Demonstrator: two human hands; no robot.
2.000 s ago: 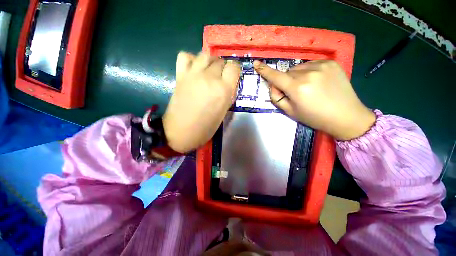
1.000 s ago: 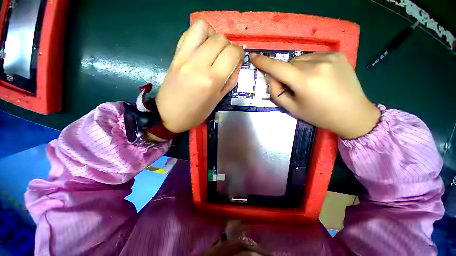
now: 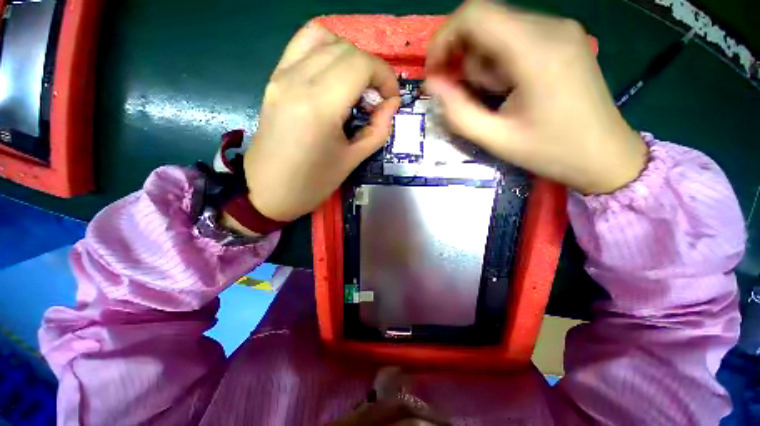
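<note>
An opened tablet [image 3: 425, 254] lies in a red-orange foam tray [image 3: 537, 274], its plain silver plate towards me. The circuit board [image 3: 407, 135] is at its far end, partly covered by my hands. My left hand [image 3: 325, 125] is over the board's left corner, thumb and index tips close together beside the board; whether they pinch a small part cannot be told. My right hand [image 3: 525, 91] is blurred, raised over the board's right part with curled fingers; what it holds, if anything, cannot be made out. A dark red strap [image 3: 250, 215] is on my left wrist.
Another tablet [image 3: 25, 66] in a red-orange foam tray [image 3: 73, 108] lies at the far left of the green bench [image 3: 183, 100]. A slim black pen-like stick [image 3: 654, 71] lies at the right, near the peeling edge strip [image 3: 718, 42]. Brown cardboard [image 3: 557, 343] shows below the bench.
My right hand has lifted from the board and moved up, its index finger no longer pointing onto it. My left hand has shifted slightly left, its fingertips more visible. The view has shifted a little.
</note>
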